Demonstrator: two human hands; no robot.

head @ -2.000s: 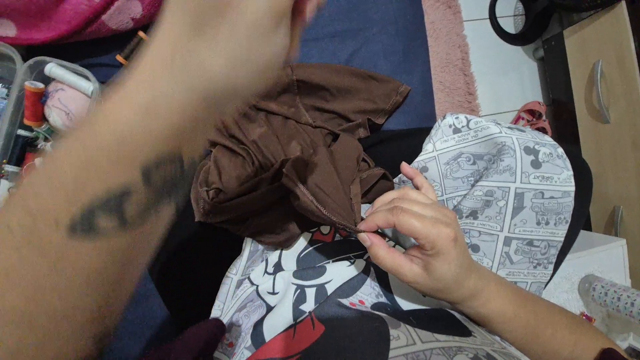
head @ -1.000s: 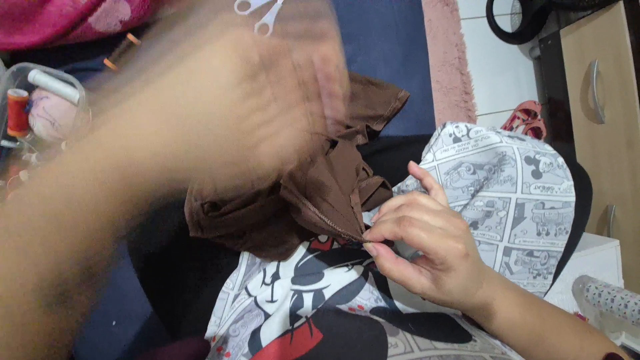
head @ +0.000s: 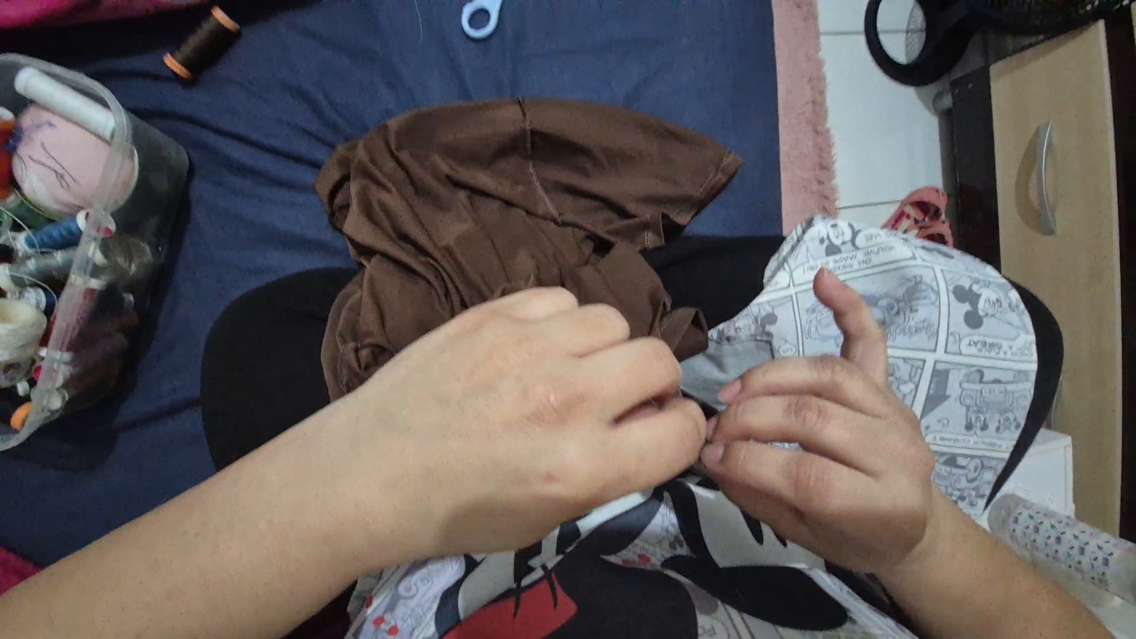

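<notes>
Both hands meet over my lap, fingertips touching or nearly so. My left hand (head: 541, 417) is curled over the lower edge of a brown fabric garment (head: 461, 204); whatever lies between its fingers is hidden. My right hand (head: 825, 453) pinches with thumb and fingers at the garment's edge, its little finger raised. The brown garment lies bunched across my black-clad legs and the blue cloth. Beneath the hands spreads a comic-print cloth (head: 958, 355) with cartoon figures. No needle or thread can be made out at the fingertips.
At the left stands a clear plastic box (head: 169, 169) with thread spools and a pink pincushion (head: 75, 160). A dark thread spool (head: 202, 44) and a light-blue scissor handle (head: 481, 18) lie on the blue cloth (head: 621, 53). A wooden drawer unit (head: 1021, 98) stands right.
My left hand, raised and blurred earlier, has come down beside my right hand, uncovering the upper part of the brown garment. My right hand keeps its pinch at the edge.
</notes>
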